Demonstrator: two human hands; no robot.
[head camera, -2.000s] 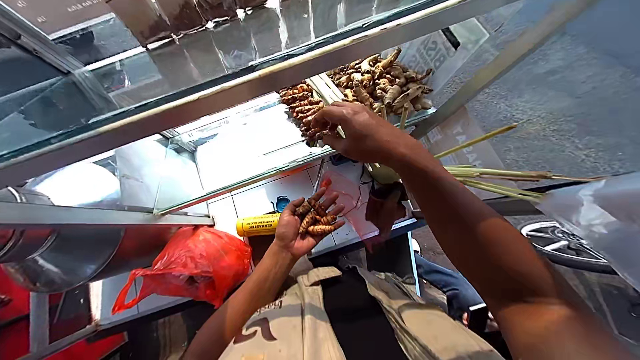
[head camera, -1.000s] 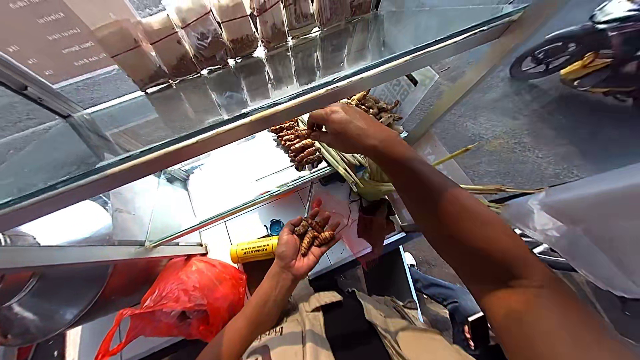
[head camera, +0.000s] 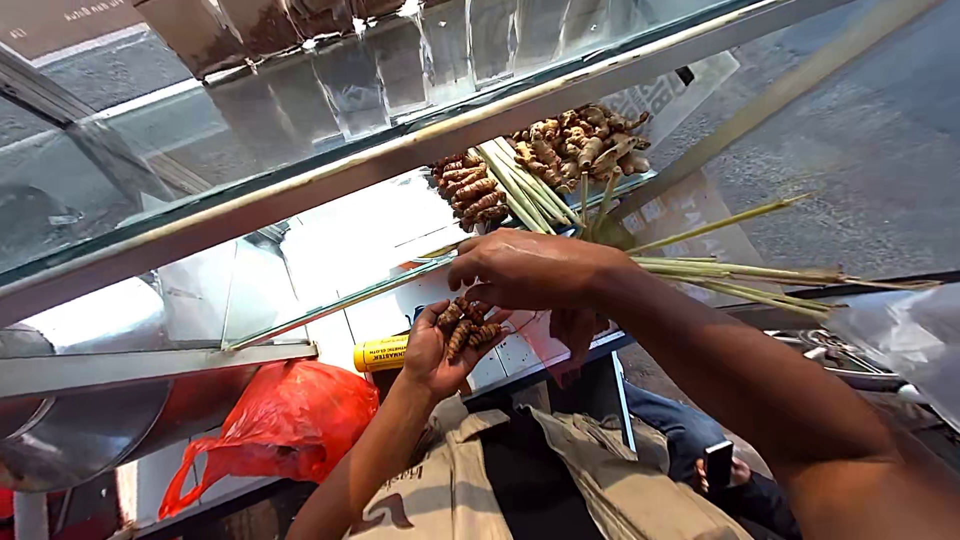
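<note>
Several turmeric rhizomes (head camera: 463, 330) lie in the upturned palm of my left hand (head camera: 435, 360), its fingers partly curled around them. Just above them is my right hand (head camera: 517, 266), palm down with bent fingers; its fingertips are near the topmost rhizome, and whether they grip anything is hidden. Beyond the glass edge sits a pile of turmeric rhizomes (head camera: 472, 191), beside a row of lemongrass stalks (head camera: 525, 184) and a heap of ginger-like rhizomes (head camera: 577, 146).
A glass shelf with a metal frame (head camera: 390, 154) crosses above the white tiled counter (head camera: 375, 311). A yellow cylinder (head camera: 381, 354) and a red plastic bag (head camera: 300, 420) lie left of my left hand. Long stalks (head camera: 735, 274) jut out to the right. Someone holds a phone (head camera: 718, 463) at lower right.
My right hand has come down from the turmeric pile behind the glass to just above my left palm. My left hand still holds rhizomes. The motorcycle seen earlier at upper right is out of view.
</note>
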